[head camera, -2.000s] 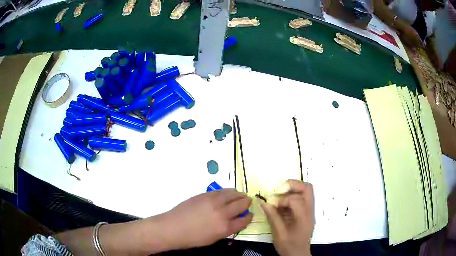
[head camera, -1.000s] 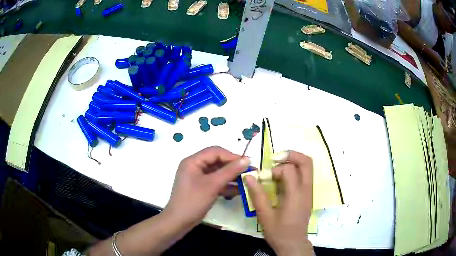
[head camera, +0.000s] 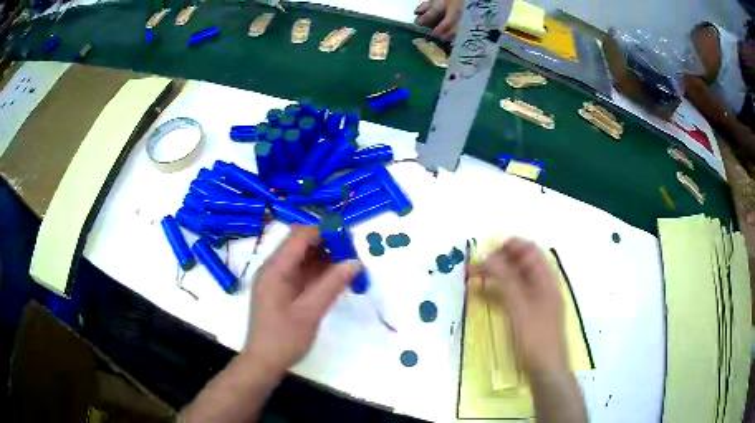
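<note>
My left hand (head camera: 286, 301) grips a blue cylinder (head camera: 338, 248) tilted in front of the pile, its dark green end disc up, with a thin wire lead (head camera: 385, 320) to its lower right. My right hand (head camera: 521, 289) is blurred, fingertips at the top part of the yellow sheet (head camera: 484, 363); whether it holds anything cannot be told. Loose blue cylinders (head camera: 228, 202) with wires lie heaped at left. Several round dark green discs (head camera: 427, 311) lie between the hands and farther back.
A tape roll (head camera: 175, 142) is left of the pile. Stacked yellow sheets (head camera: 695, 322) are at right, another yellow sheet (head camera: 91, 190) at left. A metal upright (head camera: 458, 99) stands beyond. The green belt (head camera: 464, 128) bears tan pieces (head camera: 527, 112) and a yellow-patched cylinder (head camera: 523, 168). Other people's hands (head camera: 439, 15) show beyond.
My hands have parted. The padded cylinder they held is gone from them, and a yellow-patched one lies on the belt. My left hand moved to the pile and holds an unpadded cylinder.
</note>
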